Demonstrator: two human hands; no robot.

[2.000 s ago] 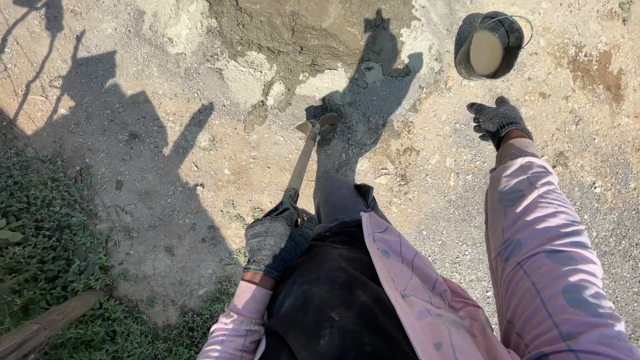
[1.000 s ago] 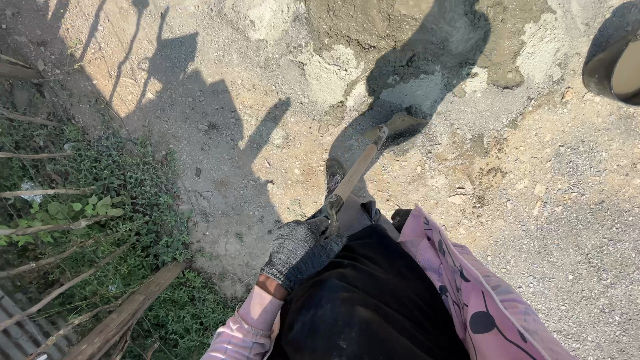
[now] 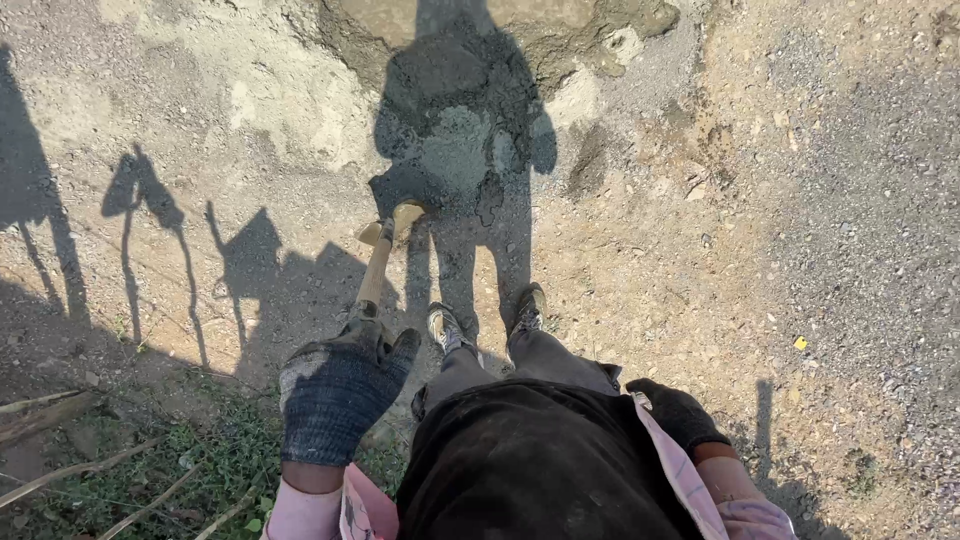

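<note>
My left hand (image 3: 345,390), in a dark knitted work glove, holds the wooden handle of a shovel (image 3: 377,266). Its thumb sticks out to the right. The shovel's muddy metal blade (image 3: 407,216) rests low at the ground, in front of my feet and close to a patch of wet grey cement mix (image 3: 450,67). My right hand (image 3: 671,412), also gloved, hangs by my right hip beside the open edge of the pink jacket (image 3: 675,472). Its fingers are partly hidden, and no tool shows in it.
Both my shoes (image 3: 487,319) stand on gravelly ground. Pale dry powder (image 3: 300,105) lies around the wet mix. Green weeds (image 3: 202,450) and cut branches (image 3: 82,469) are at the lower left. A small yellow scrap (image 3: 800,343) lies at the right. My shadow falls over the mix.
The view has shifted much. My right hand, stretched out toward a bucket two seconds ago, is now down by my hip. The bucket has left the view. My left hand still holds the shovel.
</note>
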